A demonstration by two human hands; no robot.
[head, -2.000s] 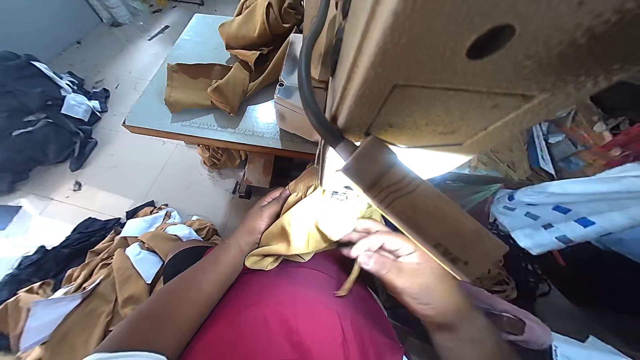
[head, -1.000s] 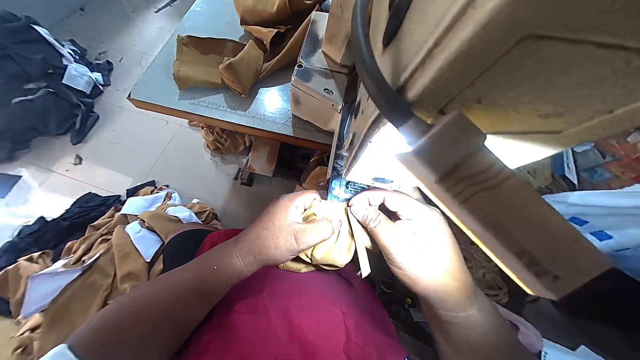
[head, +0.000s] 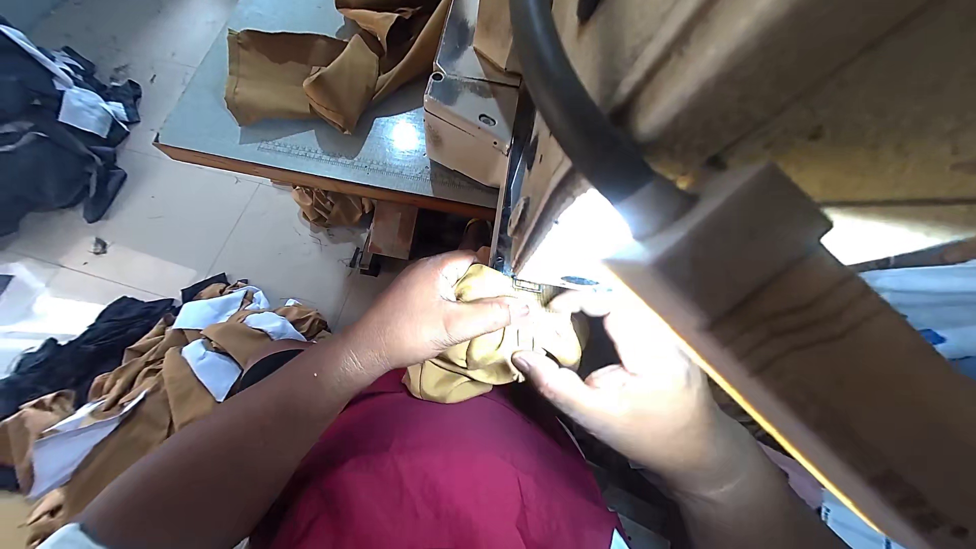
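Note:
A bunched tan fabric piece (head: 465, 370) lies under the head of an industrial sewing machine (head: 488, 122), close to the brightly lit presser foot (head: 528, 285). My left hand (head: 427, 309) grips the fabric from the left, its thumb pressed on top near the foot. On the other side, my right hand (head: 625, 374) pinches the same fabric between thumb and fingers; its fingertips are partly washed out by the light. The needle cannot be made out. A beige lamp housing (head: 770, 305) on a black flexible tube (head: 579, 114) extends over the right hand.
More brown fabric (head: 282, 72) rests on the grey table (head: 198, 126) at the upper left. Brown, white and black cloth pieces (head: 183, 366) are heaped at the lower left. Dark garments (head: 46, 152) lie on the tiled floor. Light blue and white cloth (head: 915, 305) is at the right.
Two seconds ago my right hand was apart from the machine foot, beside a hanging fabric strip. Both hands have since come together at the foot, and the strip no longer hangs in sight.

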